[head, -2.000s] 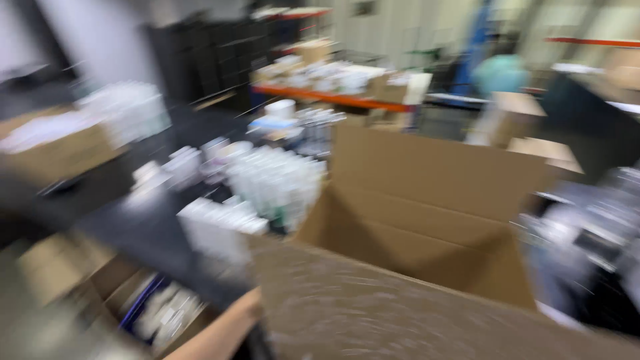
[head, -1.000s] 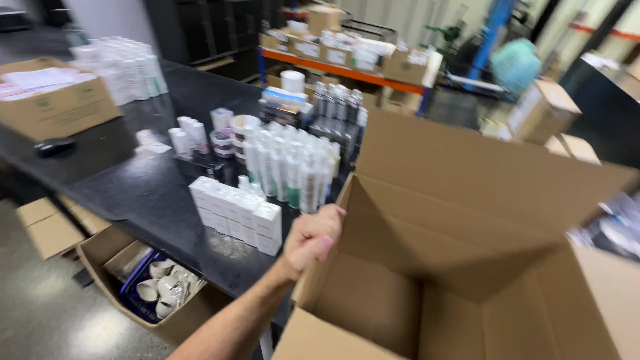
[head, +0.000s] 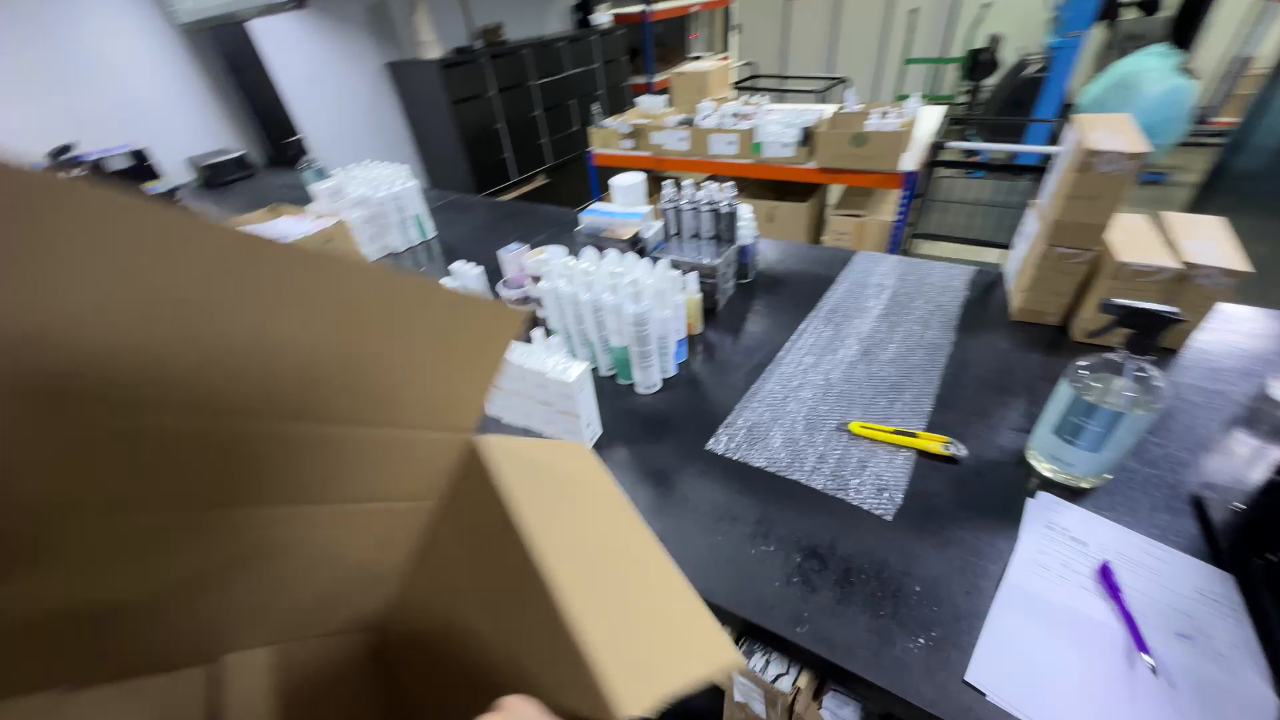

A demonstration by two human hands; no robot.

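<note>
A large open cardboard box (head: pixel 250 460) fills the left and lower left, its flaps raised and its inside partly in shadow. A small part of my right hand (head: pixel 516 708) shows at the bottom edge, gripping the box near its right side wall; most of this hand is hidden. My left hand is out of view. Beyond the box, white bottles (head: pixel 625 320) stand grouped on the black table (head: pixel 790 570), beside small white cartons (head: pixel 545 390). A yellow utility knife (head: pixel 905 438) lies across the edge of a bubble wrap sheet (head: pixel 845 370).
At right are a spray bottle (head: pixel 1095 415), papers (head: pixel 1060 620) with a purple pen (head: pixel 1127 615), and upright cardboard boxes (head: pixel 1130 270). Dark-capped bottles (head: pixel 700 210) stand farther back. Behind the table is a shelf (head: pixel 760 168) with filled cartons; below its front edge, an open carton (head: pixel 765 685).
The view has swung right, while the large box has shifted to the left of the view. My left hand, on the box's left edge one second ago, has left the view.
</note>
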